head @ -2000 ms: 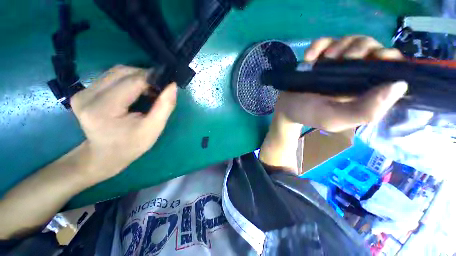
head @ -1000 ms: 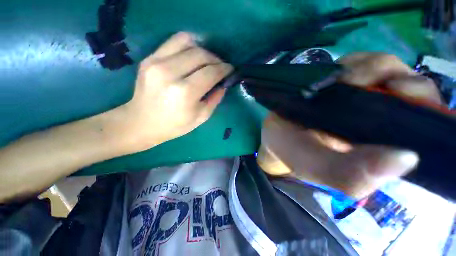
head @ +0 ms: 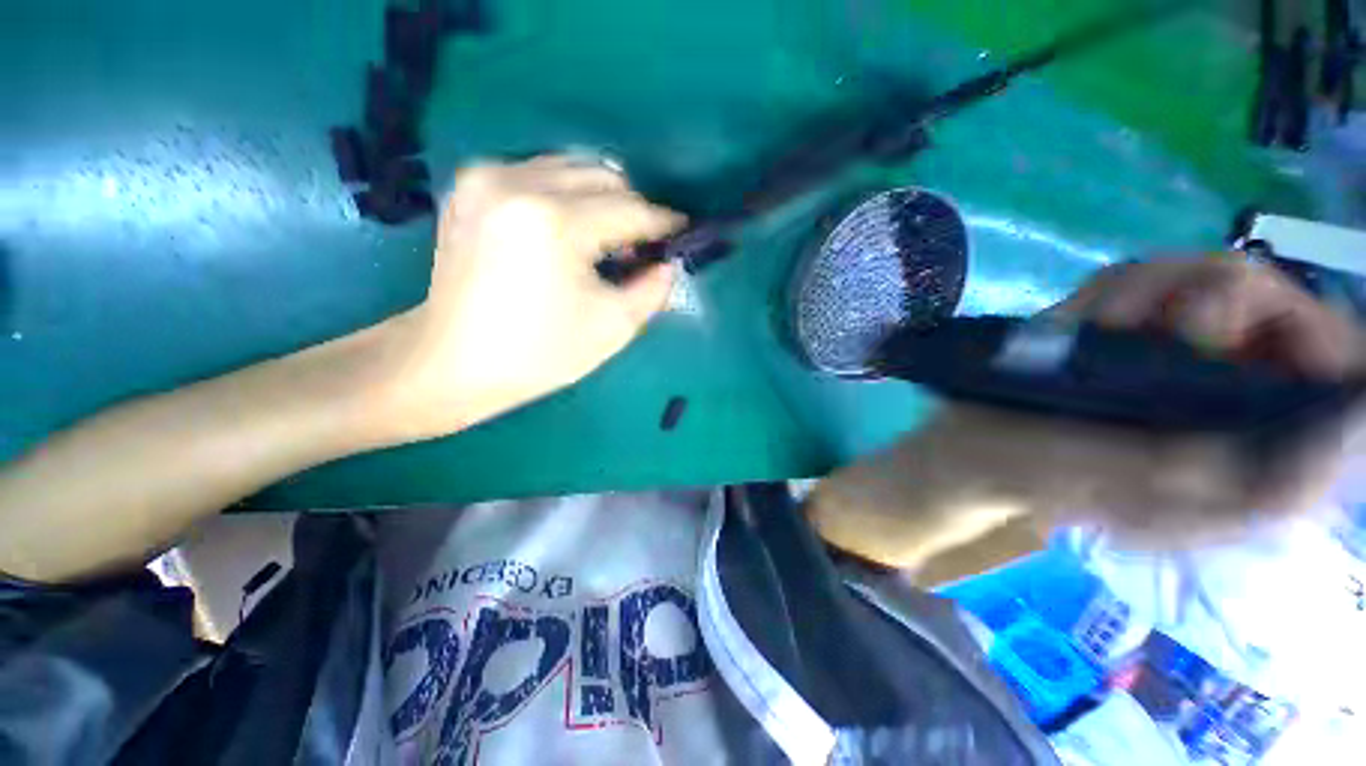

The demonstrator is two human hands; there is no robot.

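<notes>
My left hand (head: 532, 307) grips the near end of a long black plastic frame (head: 794, 168), seen almost edge-on and running up to the right. My right hand (head: 1184, 404), blurred, holds the thick black electric screwdriver (head: 1109, 367). The driver's front end is over the lower rim of the round silver-grey screw dish (head: 854, 292); its tip is not clearly seen. Dark bits fill the dish's right part. The frame is apart from the driver.
A row of small black clips (head: 393, 127) lies left of centre. One small dark piece (head: 673, 413) lies near the front edge. Black parts (head: 1300, 75) are at the far right, above a pale strip (head: 1306, 240). Blue bins (head: 1041, 651) and white bags are below right.
The screwdriver has moved from the frame end at my left hand back to the dish. The frame now shows as a thin rod. My left hand has stayed nearly in place since one second ago.
</notes>
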